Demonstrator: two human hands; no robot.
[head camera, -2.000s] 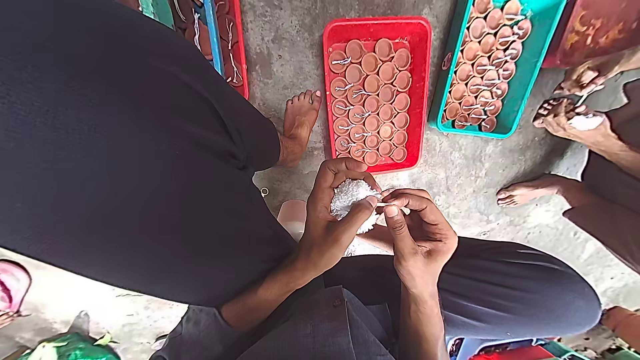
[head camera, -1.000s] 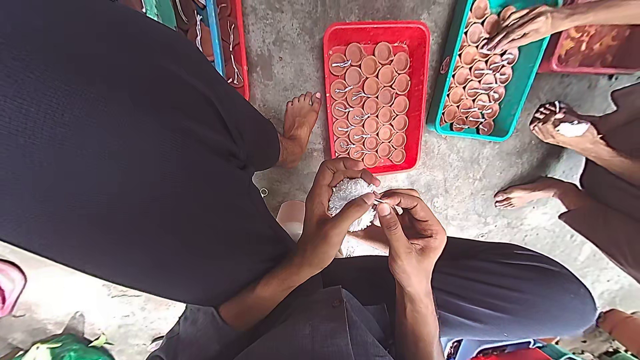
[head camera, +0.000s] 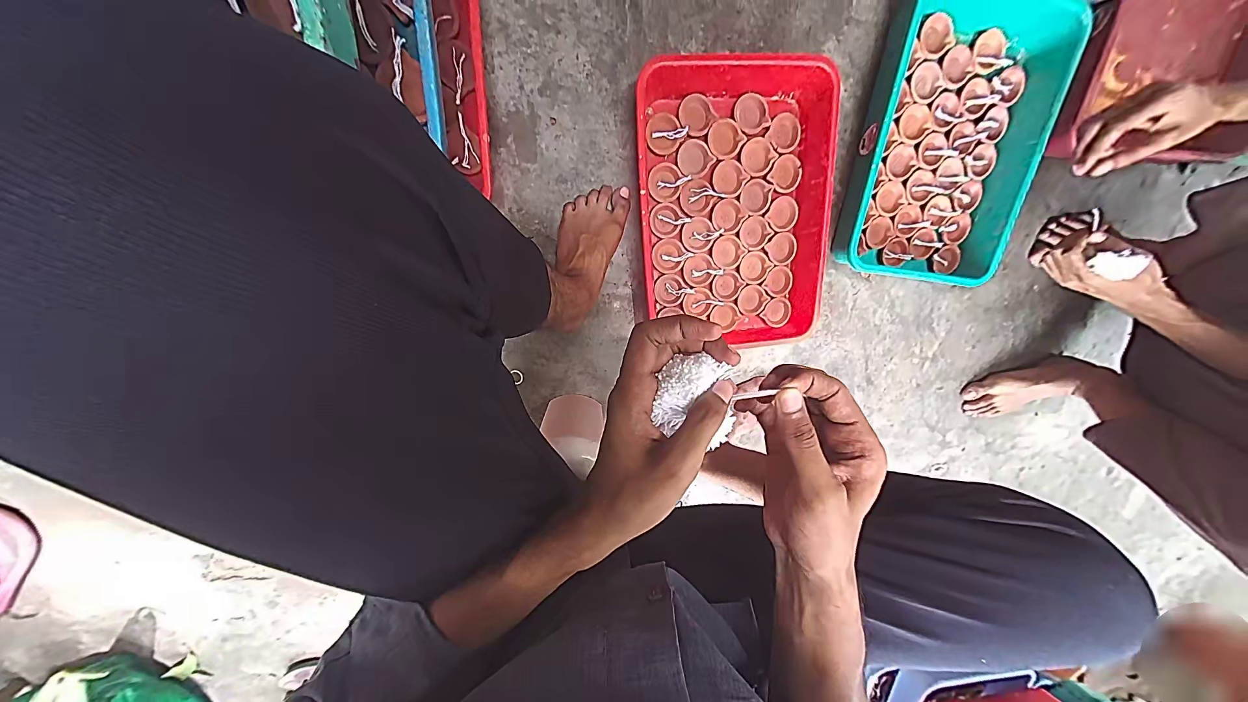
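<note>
My left hand (head camera: 648, 429) is closed around a bundle of white cotton wicks (head camera: 687, 390), its thumb at the bundle's right side. A thin white wick (head camera: 756, 395) stretches from the bundle to my right hand (head camera: 814, 439), which pinches it between thumb and fingertips. Just beyond my hands, a red plastic tray (head camera: 824, 195) on the floor holds rows of small clay lamp cups (head camera: 726, 138). White wicks lie in several cups, mostly toward the left side; many others hold none.
A teal tray (head camera: 1038, 146) of clay cups with wicks stands at the upper right. Beside it are a co-worker's hand (head camera: 1150, 122), another hand (head camera: 1111, 263) with white wicks, and a bare foot (head camera: 1024, 385). Another red tray (head camera: 475, 97) lies upper left. A pale cup (head camera: 573, 427) stands near my left forearm.
The co-worker's hand that was over the teal tray has drawn back to its right. My hands stay close together; more of the wick shows between them.
</note>
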